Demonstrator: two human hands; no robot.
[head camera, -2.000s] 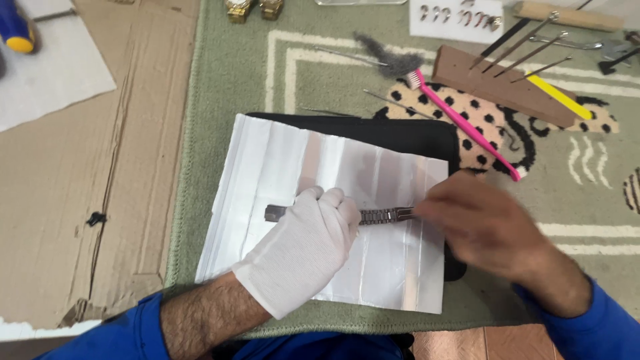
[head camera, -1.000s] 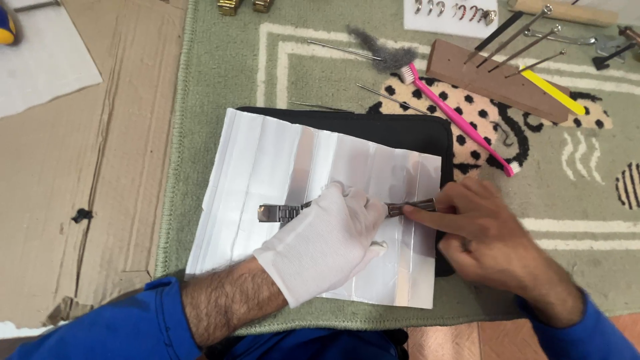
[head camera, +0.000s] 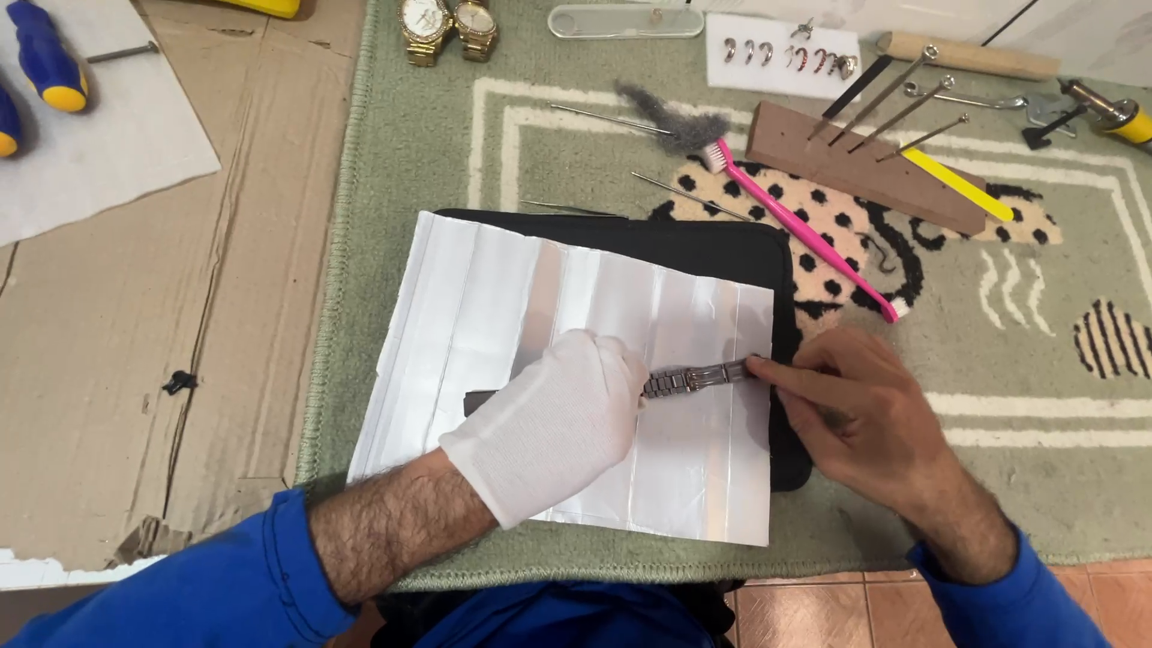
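A metal link watch bracelet (head camera: 691, 380) lies across a creased silvery sheet (head camera: 594, 306) on a black pad (head camera: 702, 238). My left hand (head camera: 562, 418), in a white knitted glove, grips the middle of the bracelet and hides that part; a dark metal end (head camera: 477, 401) shows at the left of the glove. The bare fingers of my right hand (head camera: 855, 418) touch the bracelet's right end at the sheet's right edge, index finger extended. Whether they pinch it cannot be told.
Beyond the pad lie a pink toothbrush (head camera: 810, 236), steel wool (head camera: 693, 130), a brown block (head camera: 864, 166) holding thin metal tools, and a white card (head camera: 781, 56) with rings. Two gold-coloured watches (head camera: 425, 31) stand at the back. Blue-and-yellow screwdrivers (head camera: 49, 58) lie far left.
The bracelet's right part is tilted upward to the right, where a second ago it lay nearly level. My right hand stays at its right end, and my left hand keeps hold of the middle.
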